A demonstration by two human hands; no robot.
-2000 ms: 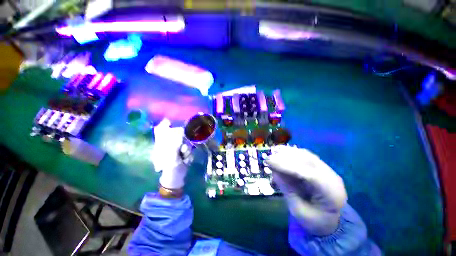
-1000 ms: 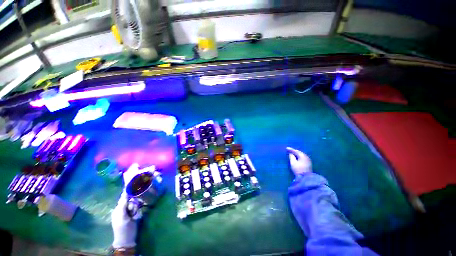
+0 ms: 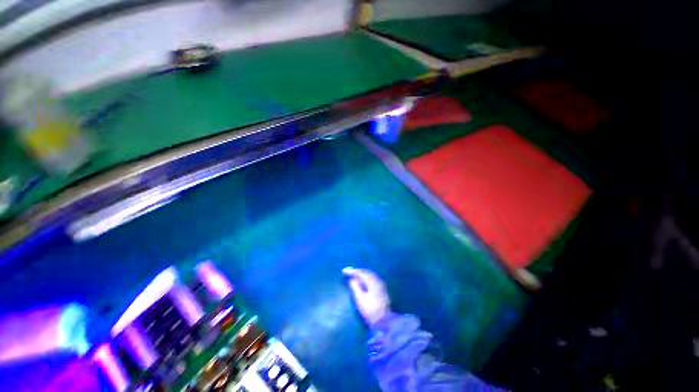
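A green circuit board lies at the lower left on the green bench mat, cut off by the bottom edge of the picture. Its pale pink bars, orange-brown coils and part of the white bars with dark round-topped parts show, blurred. My right hand, white and in a blue sleeve, is over the mat to the right of the board, apart from it. Its fingers are bent together and blurred; whether they hold something cannot be told. My left hand and the metal mug are out of the picture.
A pink-white pad is at the left edge. A lit lamp tube runs along the bench back. A blurred bottle with yellow label and a small dark object are on the back shelf. A blue item and red mat are at right.
The view has turned right, so the board has moved to the lower left. My left hand with the mug has gone out of the picture. My right hand has left the board.
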